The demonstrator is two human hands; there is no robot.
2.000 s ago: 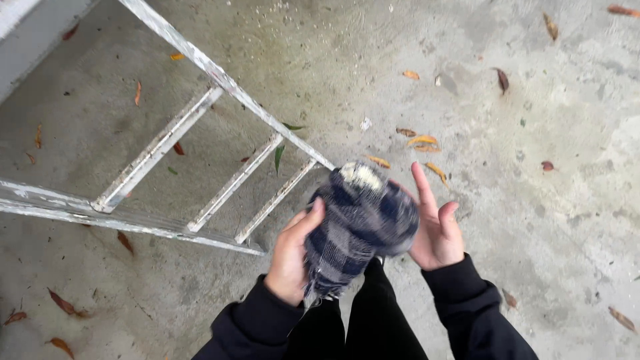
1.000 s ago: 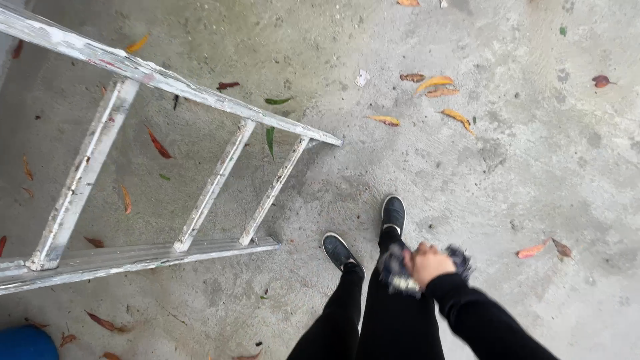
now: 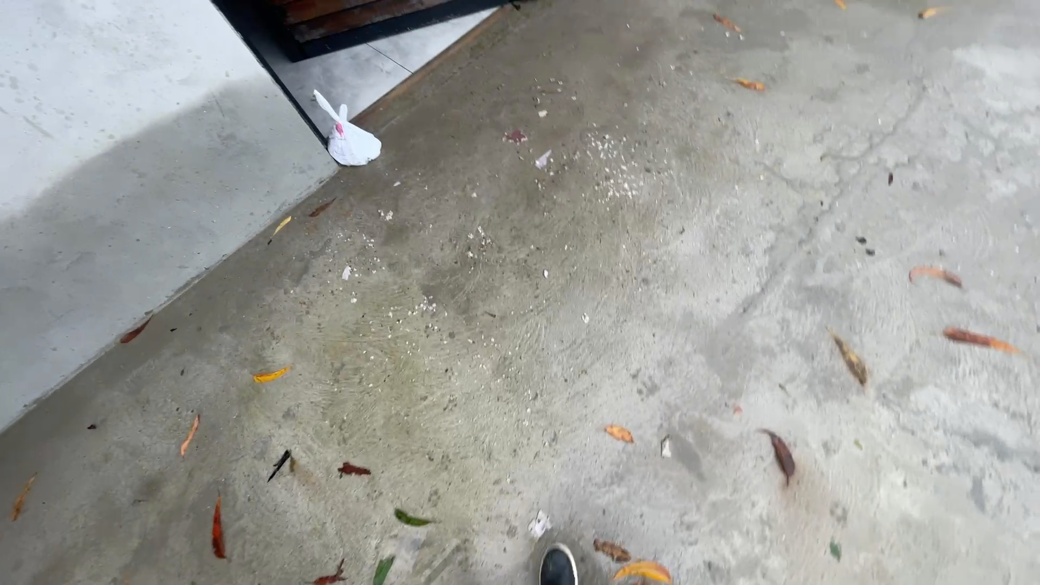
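Neither my left hand nor my right hand shows in the head view at this moment, so what they hold is hidden. The toe of a dark shoe with a pale sole edge pokes in at the bottom. A knotted white plastic bag with a pink spot sits on the floor against the corner of a pale wall. The checked cloth and the ladder seen earlier are out of view.
Fallen leaves, among them a dark brown leaf, and small white flecks lie scattered on the concrete floor. Beyond the wall corner, brown wooden slats with a black frame stand at a doorway.
The view has swung far away from the ladder to the wall and bag. Two seconds ago both hands were at the checked cloth; now hands and cloth are out of sight.
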